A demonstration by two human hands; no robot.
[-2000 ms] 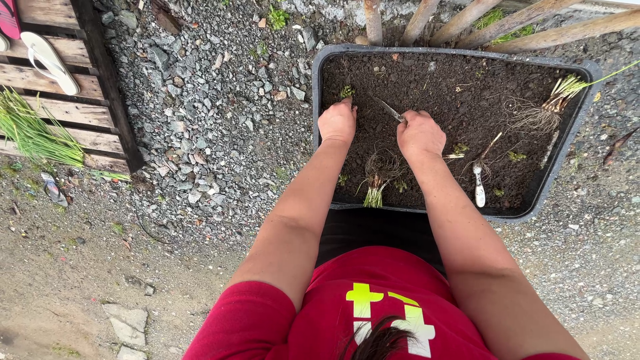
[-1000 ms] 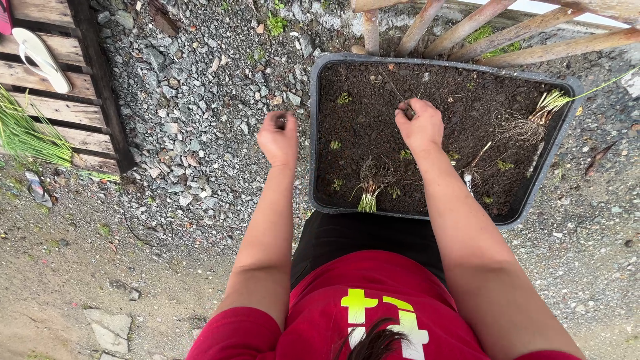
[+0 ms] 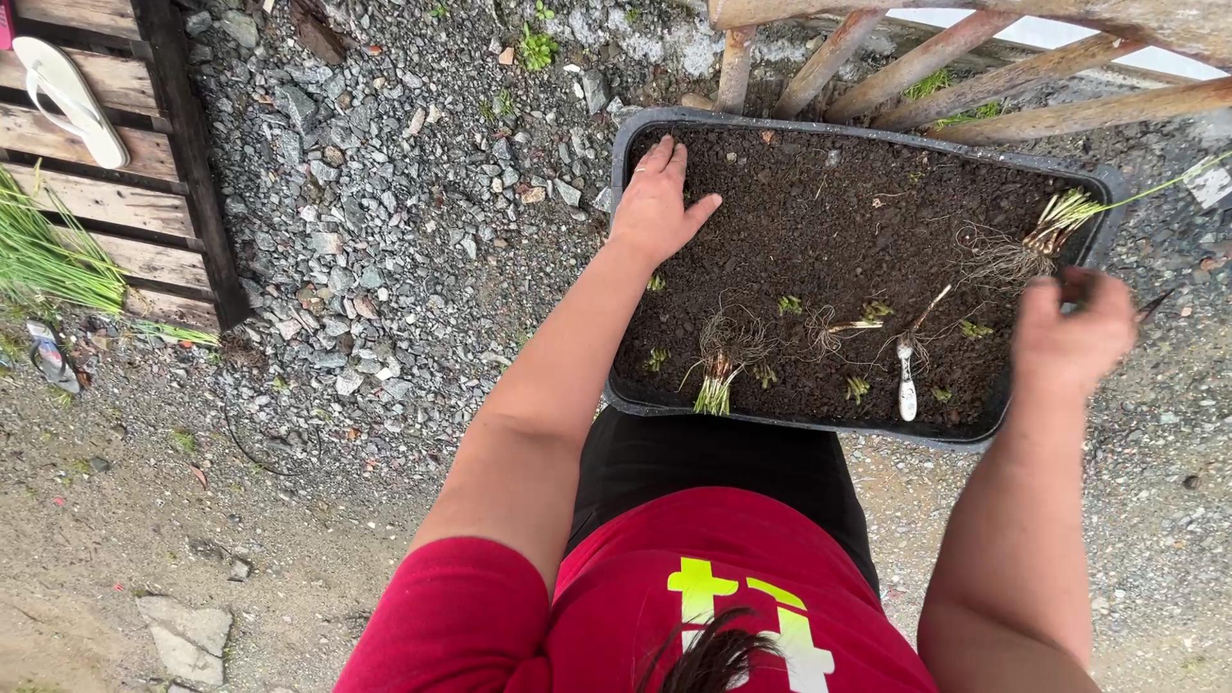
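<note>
My left hand (image 3: 660,204) rests on the soil at the upper left of a black plastic tub (image 3: 866,435), its fingers apart and holding nothing. Over the tub's right edge is my right hand (image 3: 1074,332), blurred, with a dark pointed thing, perhaps a knife blade (image 3: 1154,305), showing beyond it. One bundle of rooted green stalks (image 3: 715,383) lies on the soil near the lower edge, another bundle (image 3: 1063,219) at the upper right. A white-handled utensil (image 3: 907,385) lies between several short-cut green shoots (image 3: 857,389) standing in the soil. A loose rooted stalk (image 3: 854,325) lies near them.
A wooden pallet (image 3: 106,197) at left holds a white flip-flop (image 3: 72,101) and long green leaves (image 3: 58,255). Wooden poles (image 3: 924,72) slant behind the tub's upper edge. Gravel (image 3: 356,250) surrounds the tub's left side, and a flat stone (image 3: 188,635) lies lower left.
My left hand has come from the gravel beside the tub back onto the soil. My right hand has moved from the tub's upper middle to its right edge.
</note>
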